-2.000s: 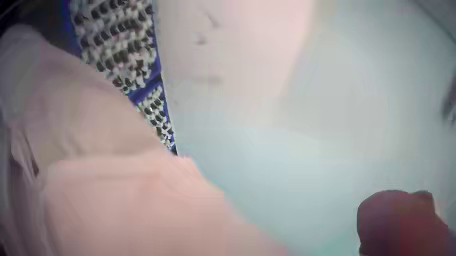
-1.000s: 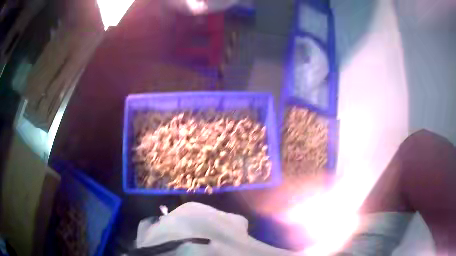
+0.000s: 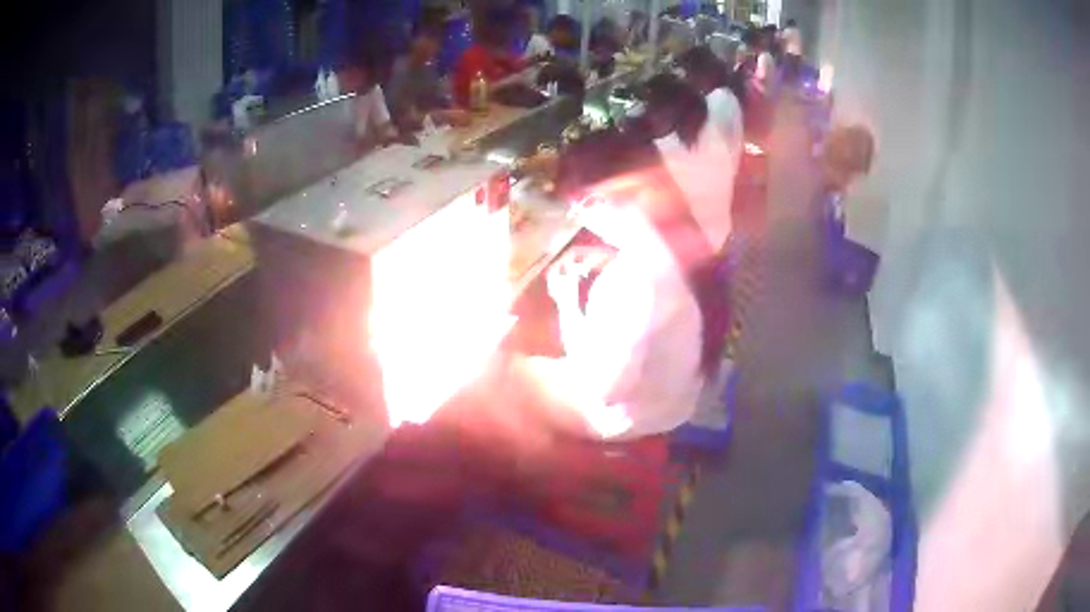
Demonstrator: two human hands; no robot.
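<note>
Neither of my hands shows clearly. A dark reddish shape is cut off at the lower right corner, and I cannot tell what it is. The rim of a blue crate (image 3: 574,601) shows at the bottom edge; its contents are out of the picture. To its right stands a long blue crate (image 3: 905,526) with a pale liner or bag (image 3: 853,544) inside.
A seated person in white (image 3: 651,347) is ahead beside a glaring light (image 3: 436,317), with a red stool (image 3: 604,490) below. A workbench line (image 3: 359,197) with more people runs ahead. A wooden board (image 3: 245,472) lies left. Yellow-black floor tape (image 3: 679,526) borders the aisle.
The view has swung up from the crate of tan parts to the bench line. That crate now shows only its rim. The pale garment-like cloth in front of it has left the picture.
</note>
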